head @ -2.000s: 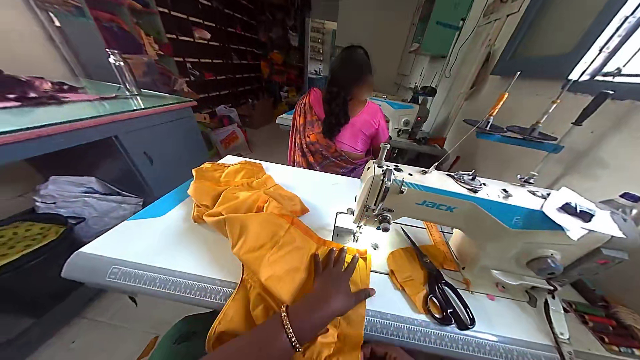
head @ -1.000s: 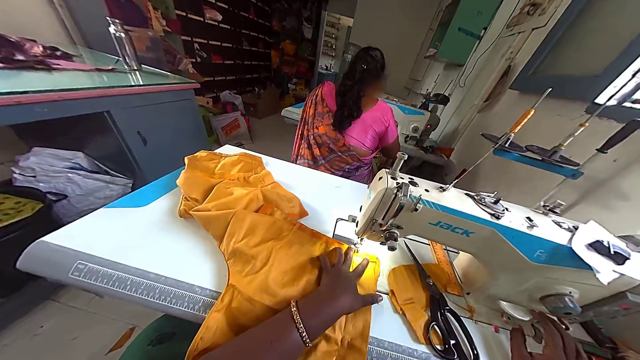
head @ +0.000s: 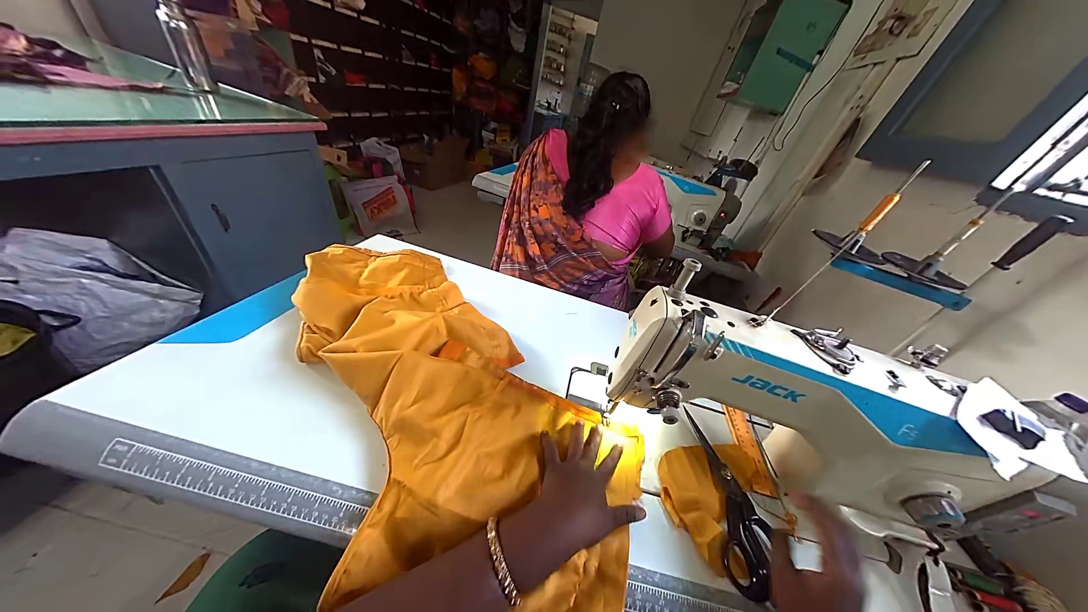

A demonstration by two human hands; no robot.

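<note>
My left hand (head: pixel 582 489) lies flat, fingers spread, on mustard-yellow fabric (head: pixel 450 425), just in front of the needle area of a Jack sewing machine (head: pixel 765 382). The fabric's edge reaches under the lit needle area, and the rest spreads left over the table. Blurred, my right hand (head: pixel 816 561) is beside the handles of black-handled scissors (head: pixel 739 527); whether it touches them cannot be told. Under the scissors is a smaller yellow fabric piece (head: pixel 693 493), with an orange ruler (head: pixel 748 450) beside it.
The white sewing table (head: pixel 246 399) has a printed scale along its front edge. Beyond it a person (head: pixel 595 195) sits, back turned, at another machine. A blue-grey cabinet with a glass top (head: pixel 255 204) stands at left. Thread spools (head: pixel 875 212) rise behind the machine at right.
My right hand has moved left from the machine's base to near the scissors' handles. My left hand stays on the fabric by the needle.
</note>
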